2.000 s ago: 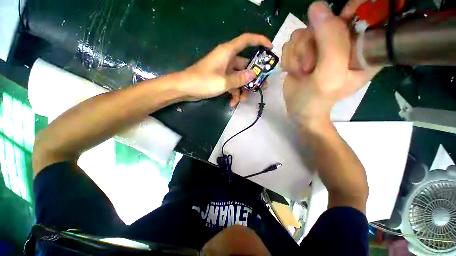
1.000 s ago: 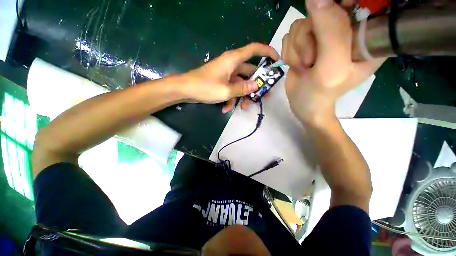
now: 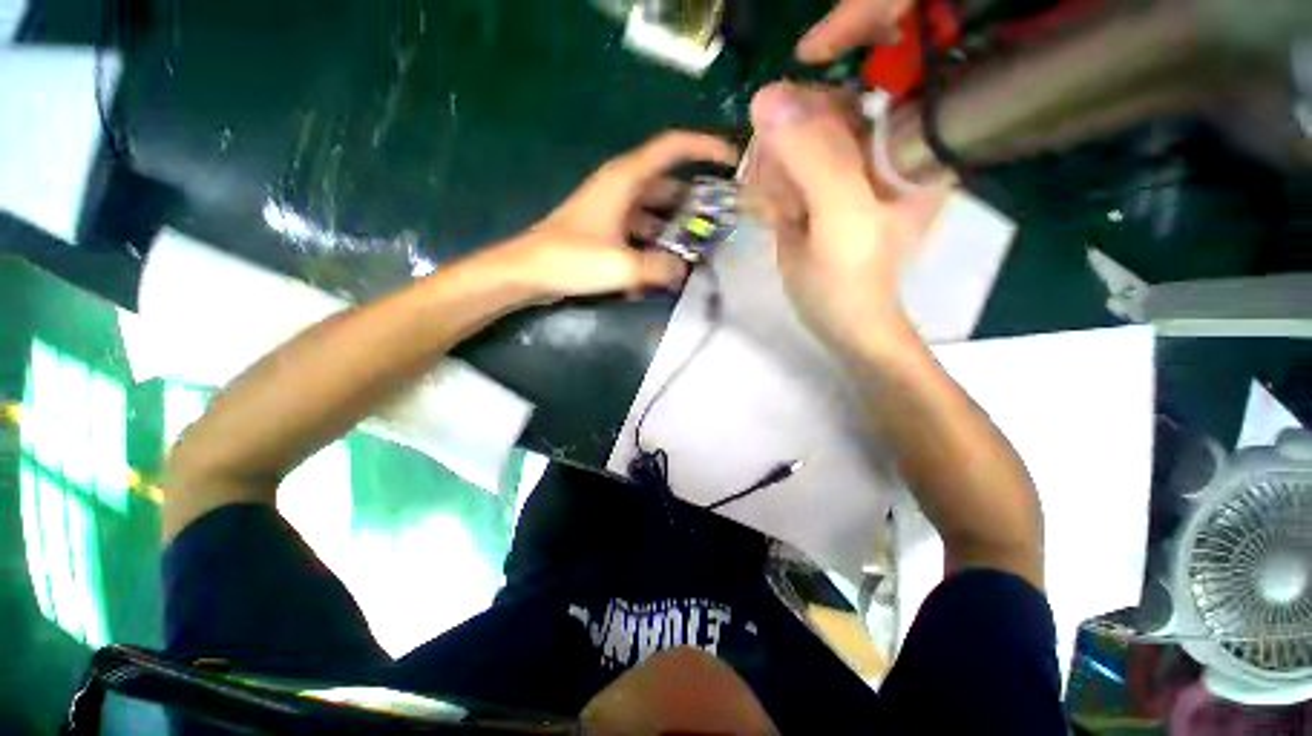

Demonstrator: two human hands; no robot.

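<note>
My left hand (image 3: pixel 612 223) holds a small circuit board unit (image 3: pixel 701 220) with a yellow square, above the dark green bench and white sheet; both are blurred. A thin black cord (image 3: pixel 673 377) hangs from the unit down to a small bundle, and its plug (image 3: pixel 781 472) lies on the white sheet. My right hand (image 3: pixel 827 194) is curled close to the right of the unit, beside a thick grey-brown tube (image 3: pixel 1094 89) with a red-orange fitting (image 3: pixel 899 55). I cannot tell what, if anything, is in its fingers.
White sheets (image 3: pixel 1058 417) lie on the bench, one with a curled edge at the left (image 3: pixel 238 309). A round fan (image 3: pixel 1266 575) stands at the right. A shiny pale object (image 3: pixel 673 32) is at the top. Another person's fingers (image 3: pixel 849 26) may show by the red fitting.
The unit and both hands have moved left. The tube now tilts and reaches further left, with the red fitting. The slender pale stick seen between the right fist and the board no longer shows clearly.
</note>
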